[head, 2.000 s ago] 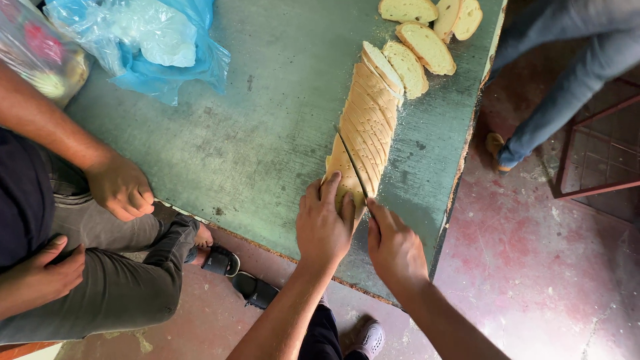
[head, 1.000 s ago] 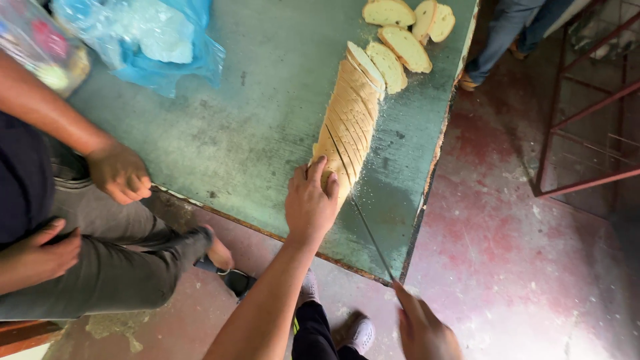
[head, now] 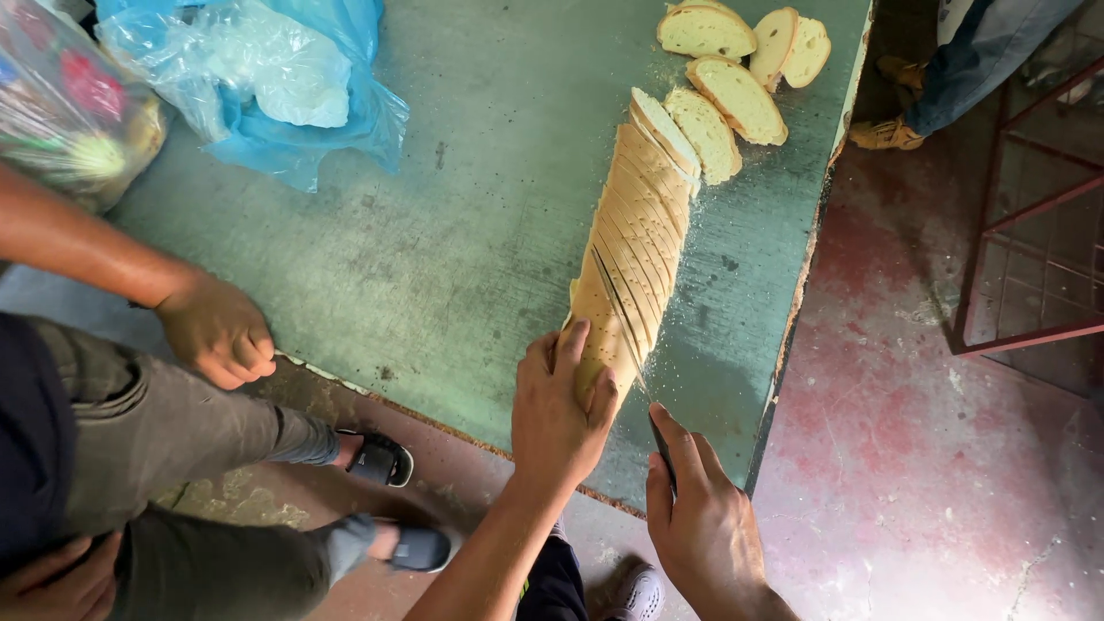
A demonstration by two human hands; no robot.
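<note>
A long bread loaf (head: pixel 638 233), cut crosswise into many thin slices along its upper part, lies on the green tabletop (head: pixel 466 216). My left hand (head: pixel 565 410) grips the near, uncut end of the loaf, fingers spread over its crust. In my right hand (head: pixel 703 509) is the dark handle of a long thin knife (head: pixel 617 297), its blade lying slantwise in the loaf just beyond my left fingers. Several separate bread slices (head: pixel 737 99) lie flat past the far end of the loaf, with crumbs around them.
At the left a person's hand (head: pixel 220 332) rests by the table edge. A blue plastic bag (head: pixel 302 129) and a clear filled bag (head: pixel 73 112) lie at the upper left. Another person's legs (head: pixel 975 69) and a red metal frame (head: pixel 983 250) stand beyond the right edge.
My right hand, drawn back toward me with the knife a second ago, is now close to the loaf again. My left hand stays on the near end.
</note>
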